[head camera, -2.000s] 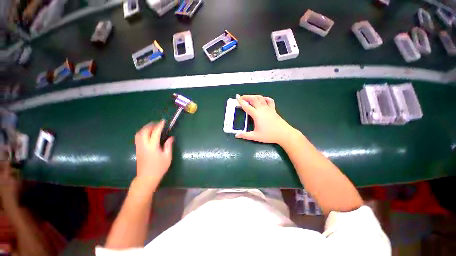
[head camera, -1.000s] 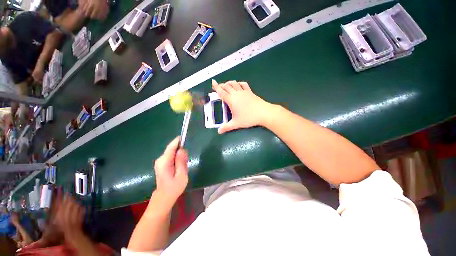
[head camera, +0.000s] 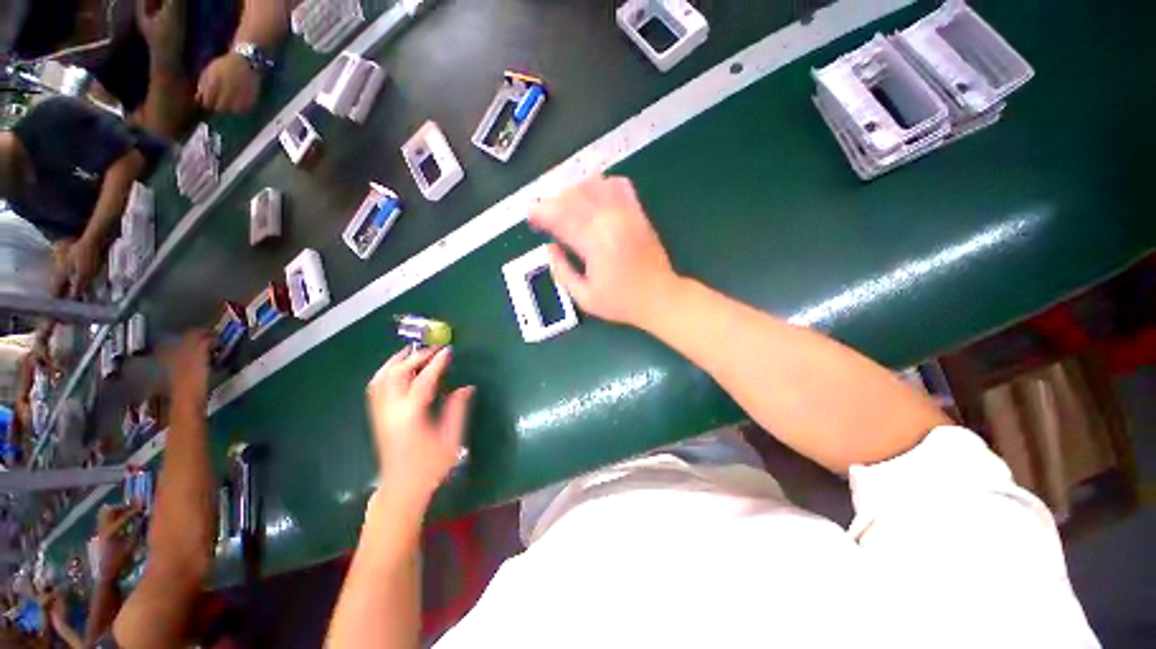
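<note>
A white assembled unit (head camera: 562, 325) with a dark window lies on the green bench in front of me. My right hand (head camera: 609, 251) is just beyond and right of it, over the pale rail's near side, slightly blurred, thumb and fingers apart, holding nothing visible. The two-faced mallet's head (head camera: 425, 332), with a yellow face, shows low over or on the bench, left of the unit. My left hand (head camera: 418, 418) is at the mallet, fingertips just below its head and thumb apart. The mallet's grip is hidden, so I cannot tell whether the hand still holds it.
Stacked white front frames (head camera: 887, 102) lie at the bench's upper right. White housings (head camera: 432, 161) and open units (head camera: 512, 117) lie on the belt beyond the pale rail (head camera: 685, 94). A neighbour's arm (head camera: 185, 482) reaches toward the belt at left, near a second mallet (head camera: 245, 488).
My right hand has come off the unit and moved up. My left hand and the mallet head have moved down and left. The neighbour's arm at left has reached toward the belt.
</note>
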